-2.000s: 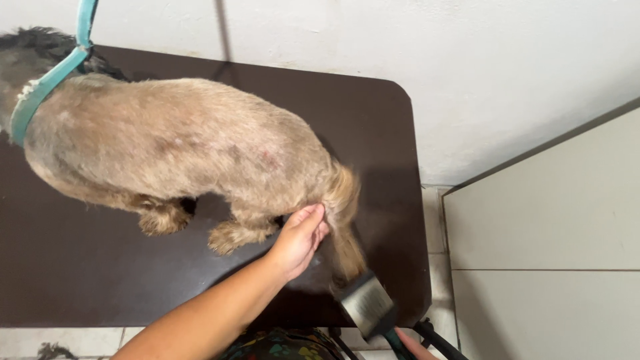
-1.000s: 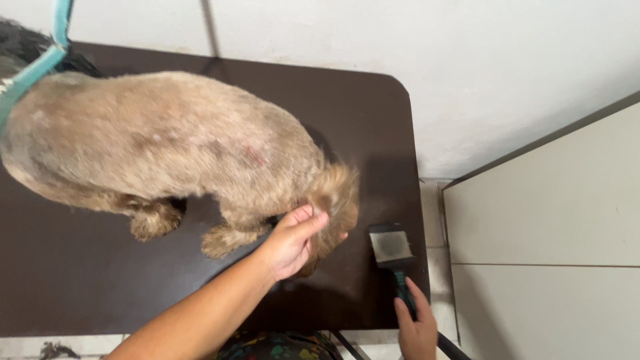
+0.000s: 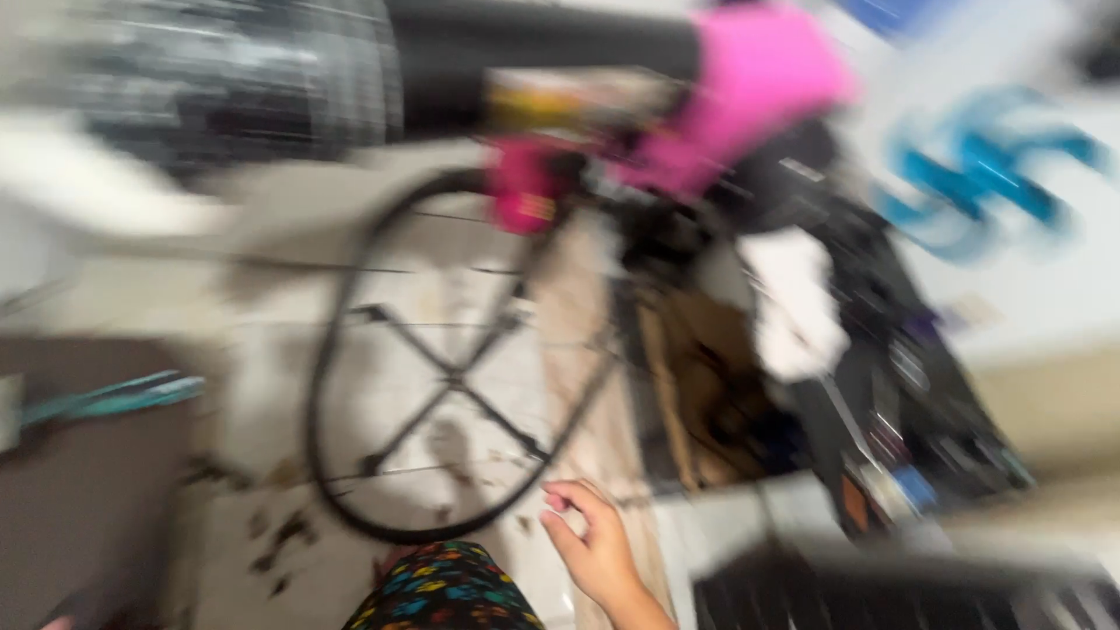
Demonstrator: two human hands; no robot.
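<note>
The view is strongly blurred. My right hand (image 3: pixel 597 547) is held above the tiled floor at lower centre, fingers curled and apart, with nothing in it. A bit of skin at the bottom left edge may be my left hand (image 3: pixel 58 623); almost all of it is cut off. Near that edge, a teal-handled tool (image 3: pixel 118 398), its outline smeared, lies on the dark brown table (image 3: pixel 96 516). The dog is out of view.
A black hose (image 3: pixel 328 376) loops around an X-shaped stand base (image 3: pixel 455 381) on the floor. Dark hair clumps (image 3: pixel 284 538) lie nearby. Beyond are a black cylinder (image 3: pixel 551 31) and a bright pink item (image 3: pixel 770 66). A white cloth (image 3: pixel 792 302) hangs at right, beside dark clutter.
The view has swung away from the dog to the floor and equipment. My right hand, which held the slicker brush, is now empty. My left hand no longer shows at the dog's tail.
</note>
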